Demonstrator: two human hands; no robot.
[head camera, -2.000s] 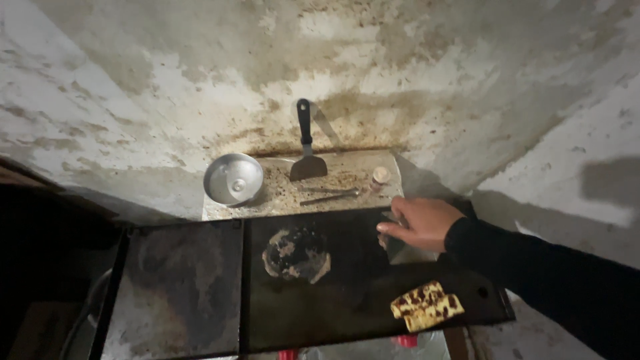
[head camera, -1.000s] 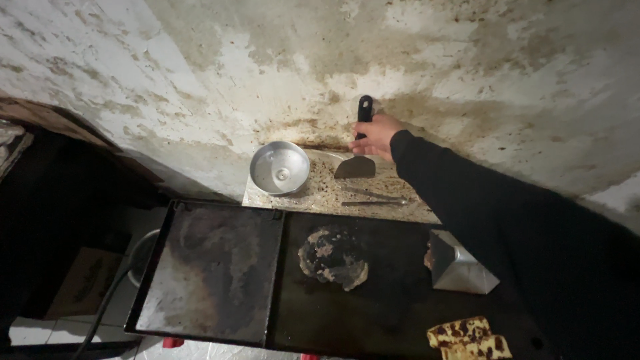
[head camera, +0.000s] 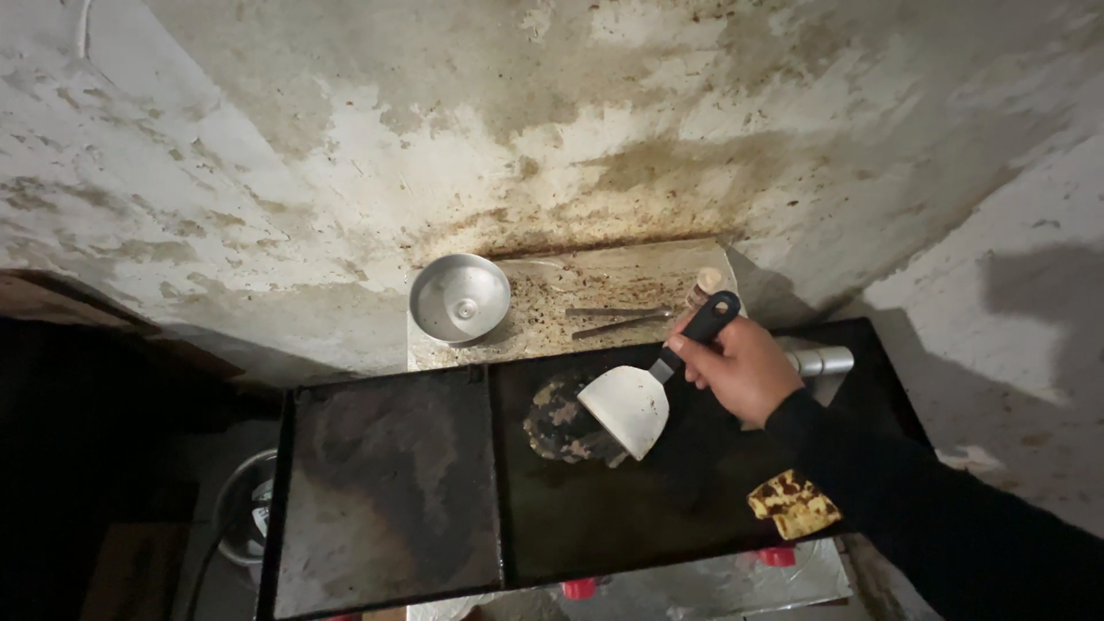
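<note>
My right hand (head camera: 746, 366) grips the black handle of a metal spatula (head camera: 628, 410). Its wide blade hangs over the right part of a dark griddle (head camera: 604, 526), above the edge of a charred, blackish patch (head camera: 561, 423). Behind my wrist, a metal press or scraper with a round silver handle (head camera: 824, 360) rests on the griddle, partly hidden. Browned yellow pieces of food (head camera: 793, 504) lie near the front right edge, beside my sleeve. My left hand is out of view.
Behind the griddle, a speckled shelf (head camera: 543, 293) holds a round metal bowl or lid (head camera: 460, 299), metal tongs (head camera: 617, 321) and a small jar (head camera: 707, 283). A stained wall rises behind. Red knobs (head camera: 580, 588) line the front. A metal basin (head camera: 246, 509) stands lower left.
One second ago my right hand was at the spatula on the back shelf; now it holds the spatula over the griddle. Two seconds ago that hand was above the griddle's right part.
</note>
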